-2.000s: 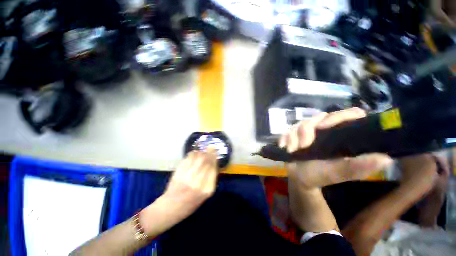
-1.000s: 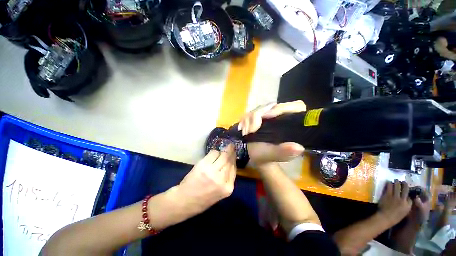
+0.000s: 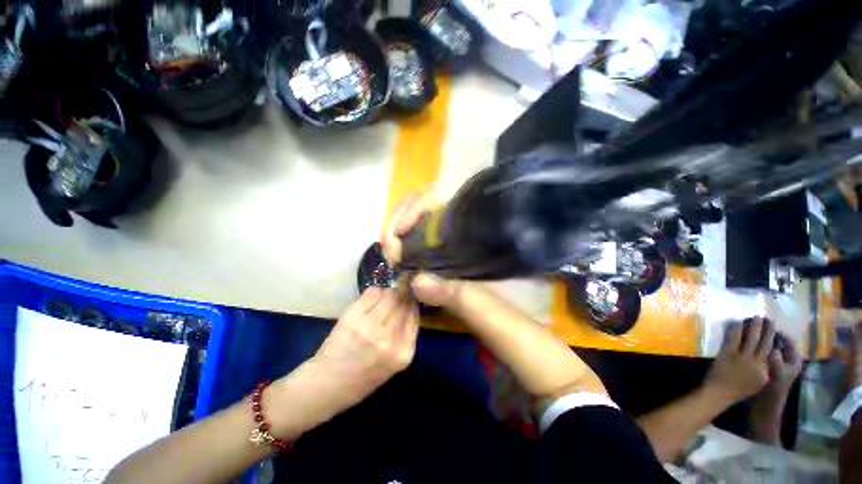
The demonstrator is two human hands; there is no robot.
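Observation:
A small round black housing [image 3: 374, 268] with a board inside lies at the bench's front edge, partly covered by my hands. My left hand [image 3: 376, 333] has its fingertips at the housing's near side and holds it. My right hand [image 3: 416, 248] grips the electric screwdriver [image 3: 501, 222], a thick black barrel with a yellow band, blurred and raised towards the camera. Its tip is hidden behind my hands, over the housing.
Black cups with boards [image 3: 333, 80] stand at the back left. A blue bin [image 3: 215, 354] with a handwritten sheet [image 3: 99, 402] is at the lower left. The feeder's dark plate [image 3: 543, 118] is behind the screwdriver. More units [image 3: 612, 304] and another person's hands [image 3: 747, 359] are at the right.
The screwdriver has come from the right to the housing, and its barrel has swung from lying level to steeply raised. My left hand stays at the housing. The camera view has shifted.

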